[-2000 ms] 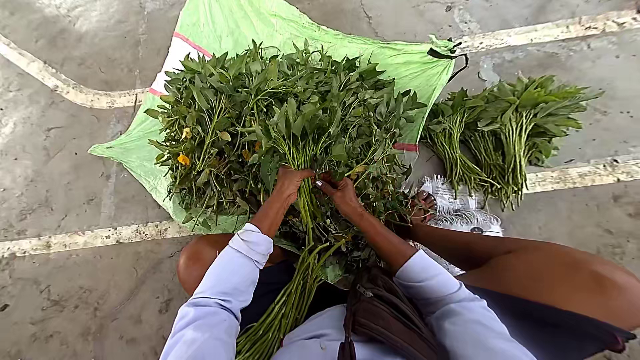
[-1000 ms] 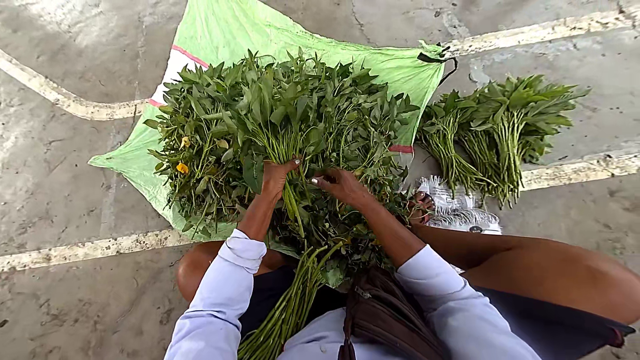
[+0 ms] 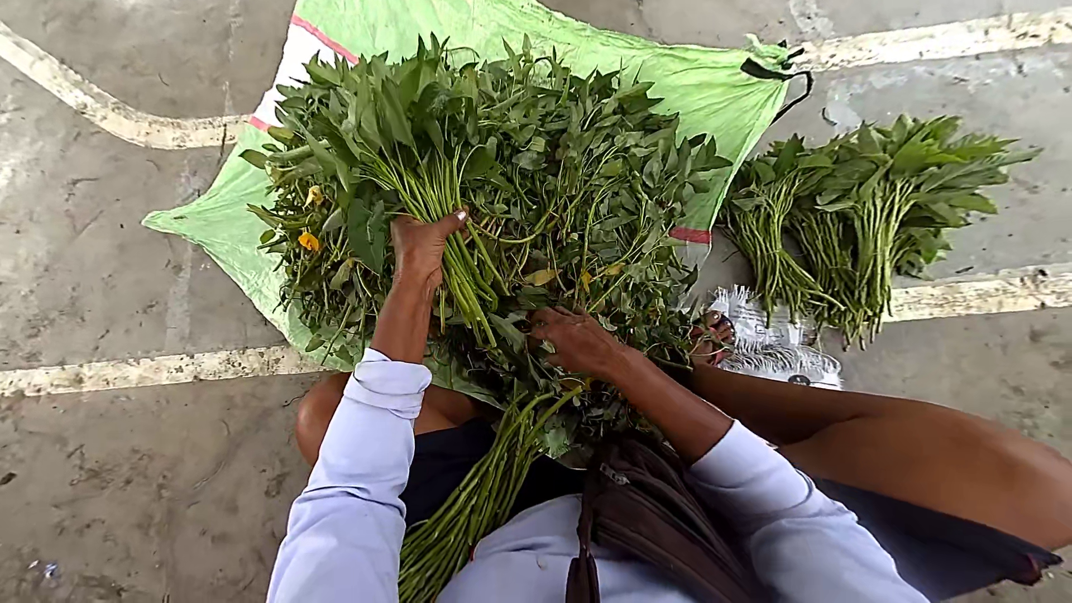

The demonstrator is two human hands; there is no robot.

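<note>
My left hand (image 3: 425, 243) grips a bunch of leafy green stems (image 3: 431, 188), its leaves pointing up and left and its cut ends slanting down right. To the lower right, my right hand (image 3: 574, 339) lies at the near edge of a large heap of leafy greens (image 3: 578, 167), fingers partly spread and fingertips among the leaves; whether they pinch a stem I cannot tell. The heap rests on a light green woven sack (image 3: 636, 54). More long green stems (image 3: 477, 502) lie across my lap, below the hands.
Several bundles of greens (image 3: 871, 209) lie on the concrete floor at the right. Near them are white frayed strips (image 3: 775, 343) beside my foot. A dark brown bag (image 3: 653, 519) sits at my waist. A black cord (image 3: 791, 79) is at the sack's far right corner.
My left hand has moved to the left with the bunch, away from my right hand. My right hand has come down toward my body; its fingers were near the bunch before.
</note>
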